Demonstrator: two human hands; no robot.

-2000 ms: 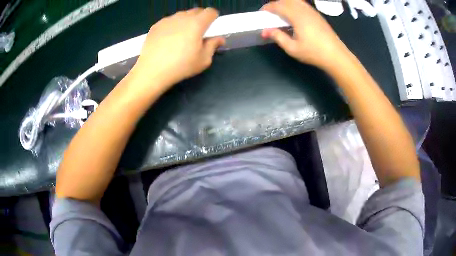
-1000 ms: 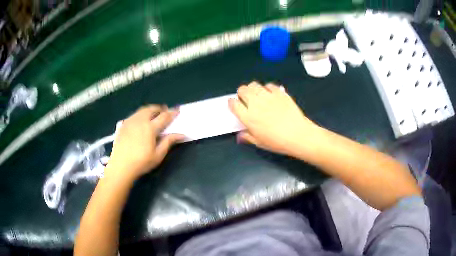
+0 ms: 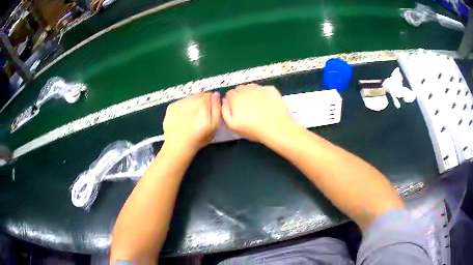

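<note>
A white power strip lies on the dark green worktop, its right end with small dark slots uncovered. My left hand is closed over its left part. My right hand is closed over its middle, touching my left hand. The fingers hide much of the strip. A white power cord runs from the strip's left end into a coil inside a clear crinkled plastic bag.
A blue round object stands beyond the strip's right end. Beside it lie a flat rounded piece and a white irregular piece. Stacked white covers lie at right. Bagged cords lie on the green conveyor beyond the whitish rail.
The strip was held up at first, then lay on the worktop. My hands have moved together over its left and middle parts, uncovering its right end. The view has shifted.
</note>
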